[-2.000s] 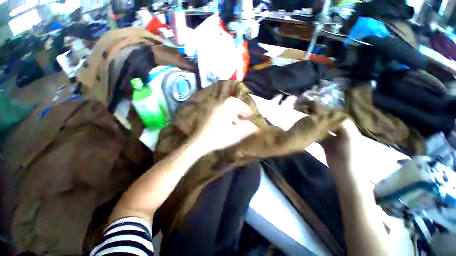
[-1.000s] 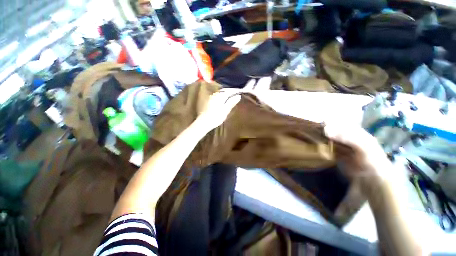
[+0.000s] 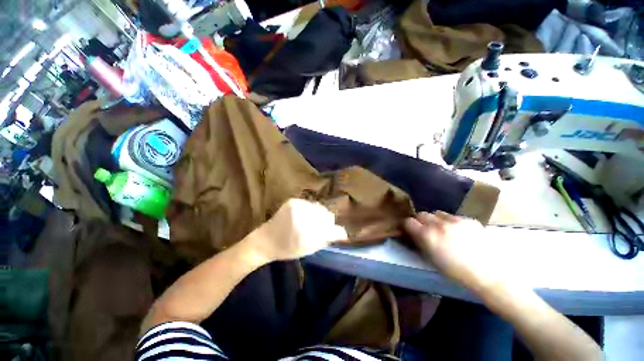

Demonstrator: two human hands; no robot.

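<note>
The brown garment shell (image 3: pixel 236 166) lies in folds over the table's front edge and hangs down with black cloth (image 3: pixel 265 303). My left hand (image 3: pixel 302 229) is closed on the brown cloth near the table edge. My right hand (image 3: pixel 441 240) grips the end of the same brown part with its fingertips. Behind them a dark tube of cloth (image 3: pixel 381 161) with a short brown band (image 3: pixel 481 202) at its end lies on the table, left of and below the needle area of the white machine (image 3: pixel 544 116).
Black scissors (image 3: pixel 625 229) and yellow-green snips (image 3: pixel 572 201) lie right of the needle. A green bottle (image 3: pixel 138 192) and a small fan (image 3: pixel 152 148) stand at left, beside brown cloth (image 3: pixel 106 282). Plastic bags (image 3: pixel 176 74) and more garments (image 3: pixel 452 35) lie behind.
The view has shifted so the machine shows more fully. Both hands have come lower and closer together, and the brown part is now down at the table edge; the dark tube with its band now shows behind.
</note>
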